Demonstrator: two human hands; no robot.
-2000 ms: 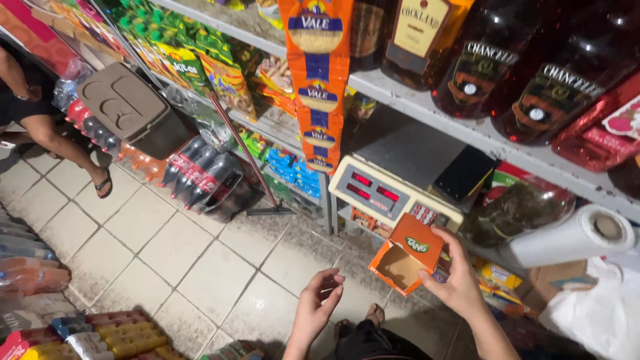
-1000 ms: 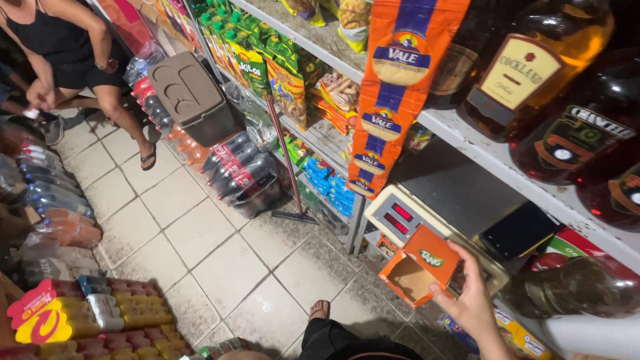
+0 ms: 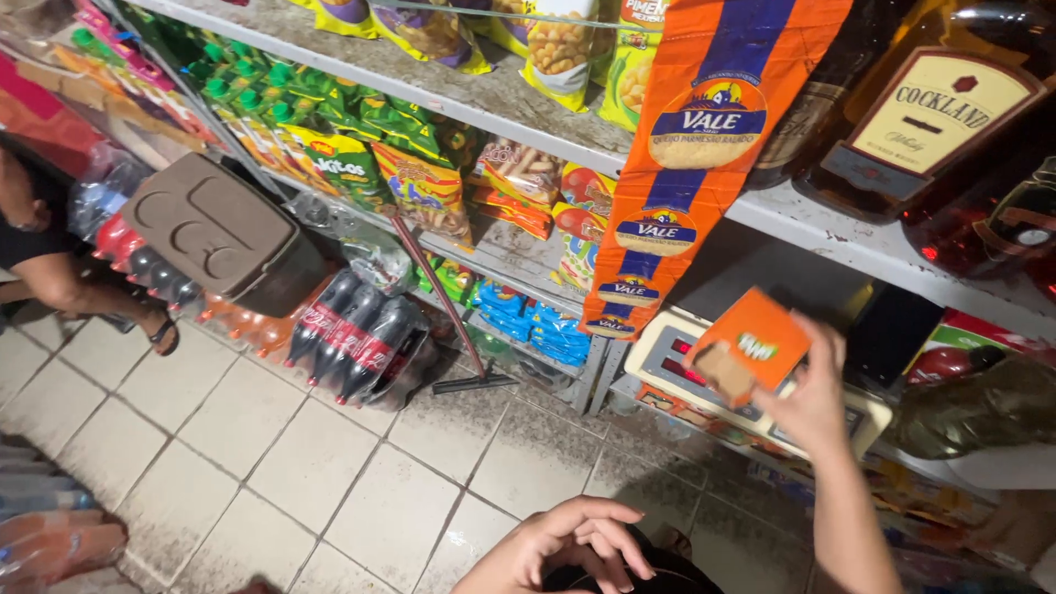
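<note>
My right hand (image 3: pixel 813 392) grips an orange Tang cardboard box (image 3: pixel 763 334) by its right side. A torn or cut opening shows brown inside at the box's lower left. Behind the box is a cream digital scale (image 3: pixel 660 351) with red lit digits, partly covered by the box and hand. At the bottom middle, my left hand (image 3: pixel 577 536) is empty, its fingers loosely curled and apart, over my dark clothing. A hanging orange strip of grated cheese packets (image 3: pixel 709 124) is just above and left of the box.
Shelves hold snack bags (image 3: pixel 421 186) and a whisky bottle (image 3: pixel 924 115). On the tiled floor stand packs of cola bottles (image 3: pixel 355 330) and a brown cooler (image 3: pixel 219 231). A squeegee (image 3: pixel 474 381) leans by the shelf. A person's leg (image 3: pixel 91 293) shows at the left.
My left hand, out of view one second ago, is back at the bottom. The Tang box is now higher against the scale, still in my right hand, and looks blurred.
</note>
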